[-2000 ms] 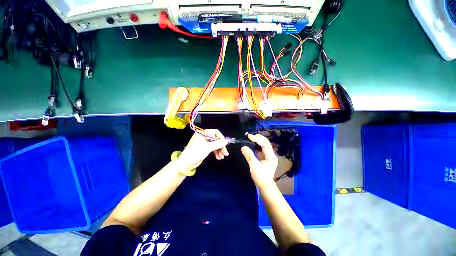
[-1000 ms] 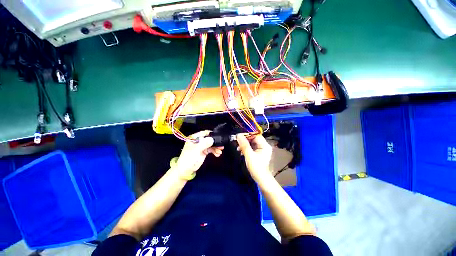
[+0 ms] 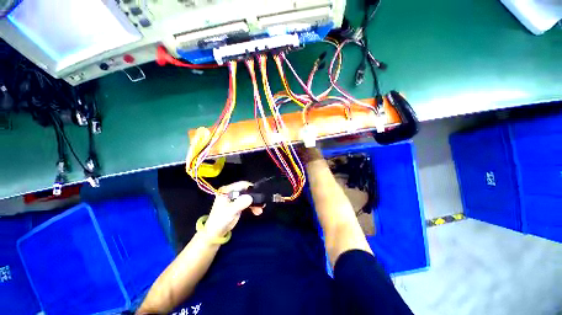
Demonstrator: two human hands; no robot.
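Observation:
My left hand (image 3: 233, 202) holds the black cable assembly (image 3: 254, 199) over my lap. Test leads (image 3: 232, 101) in red, yellow, orange and white hang from the tester. One bundle loops down to the left end of the assembly at my left fingers. Another bundle ends in a small plug (image 3: 278, 198) at its right end. My right hand (image 3: 308, 151) is up at the front edge of the orange strip (image 3: 246, 136), just under a white lead connector (image 3: 309, 136). Its fingers are mostly hidden, and whether it grips anything cannot be seen.
The cream tester (image 3: 92, 37) stands on the green bench (image 3: 443, 67). A yellow clamp-like lump (image 3: 197, 151) and a black one (image 3: 403, 117) sit at the strip's ends. Black cables (image 3: 61, 132) lie at left. A blue bin (image 3: 400, 215) holding cardboard is below; more blue bins stand either side.
My right hand has let go of the lead plug by the assembly and moved up to the orange strip. My left hand still holds the assembly. The view has shifted and tilted.

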